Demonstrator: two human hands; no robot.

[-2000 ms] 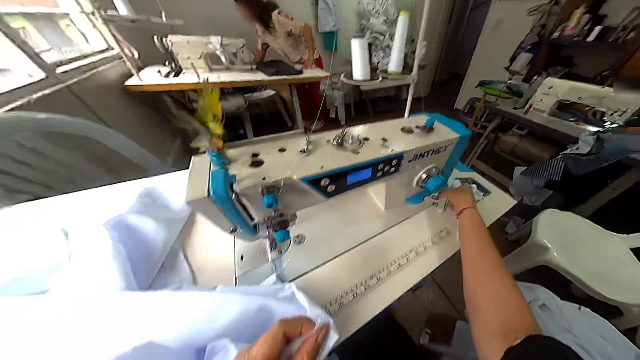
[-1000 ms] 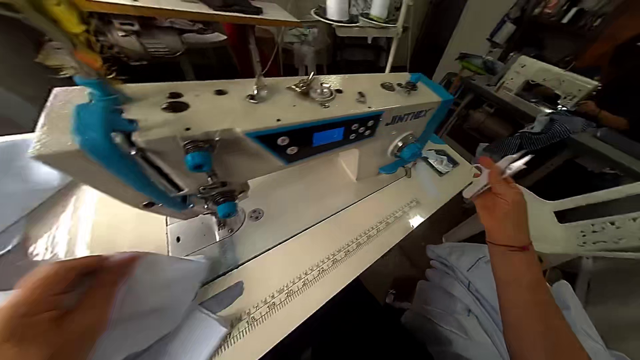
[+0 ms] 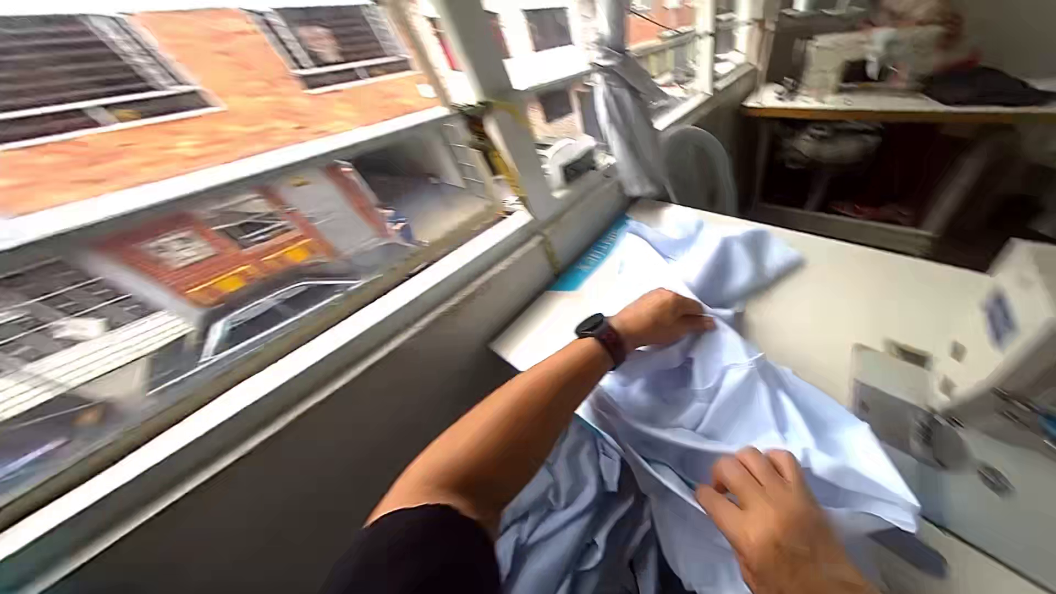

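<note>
Light blue fabric (image 3: 734,396) lies bunched over the left end of the sewing table and hangs down over its front edge. My left hand (image 3: 667,318), with a dark watch on the wrist, grips a fold of the fabric at the upper left. Lower right, my right hand (image 3: 767,503) rests at the cloth with bent fingers; blur hides whether it pinches any or holds anything else. At the right edge is part of the sewing machine head (image 3: 1019,322), with its needle area beside the cloth.
A window sill (image 3: 272,338) runs along the left, with a street outside. A blue printed sheet (image 3: 590,260) lies on the table by the wall. Another sewing machine (image 3: 879,62) stands on a table at the back right. A grey curtain (image 3: 623,124) hangs knotted at the window.
The view has swung far left towards the window. My right hand, which held white-handled scissors near the machine's right end, is now at the fabric. My left hand is farther out on the cloth.
</note>
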